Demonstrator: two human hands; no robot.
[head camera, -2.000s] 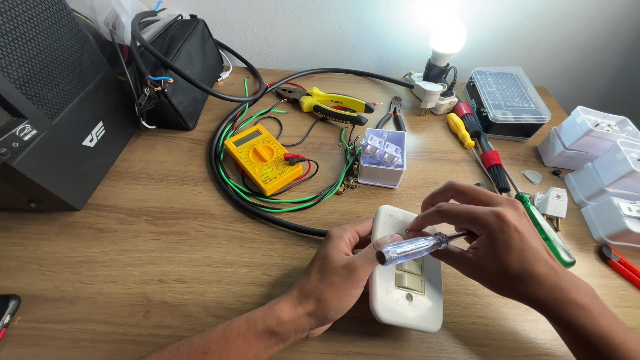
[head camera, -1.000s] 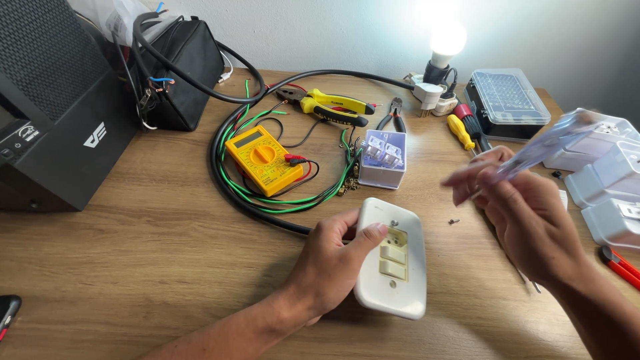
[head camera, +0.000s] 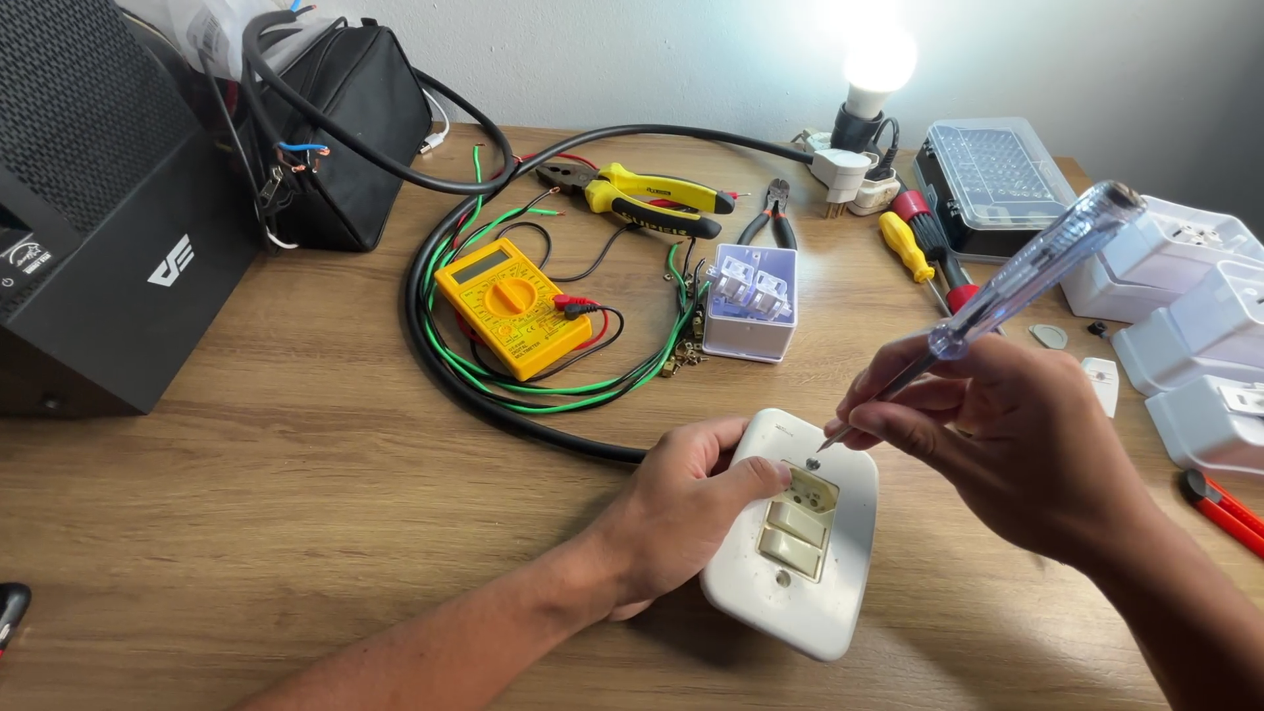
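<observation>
A white wall plate with an outlet and two rocker switches is tilted up off the table in my left hand, whose thumb lies beside the outlet. My right hand grips a screwdriver with a clear handle near its shaft. The driver's tip is close to the upper screw of the plate; whether they touch I cannot tell. A second screw shows below the switches. Behind my left hand, a thick black cable runs toward the plate.
Beyond the hands lie a yellow multimeter, combination pliers, side cutters and a small plastic box of parts. A lit bulb stands at the wall. White boxes and a red cutter are at the right.
The screwdriver was across the plate, then blurred and raised to the right; now it points down at the upper screw. The plate has shifted left from its place two seconds ago.
</observation>
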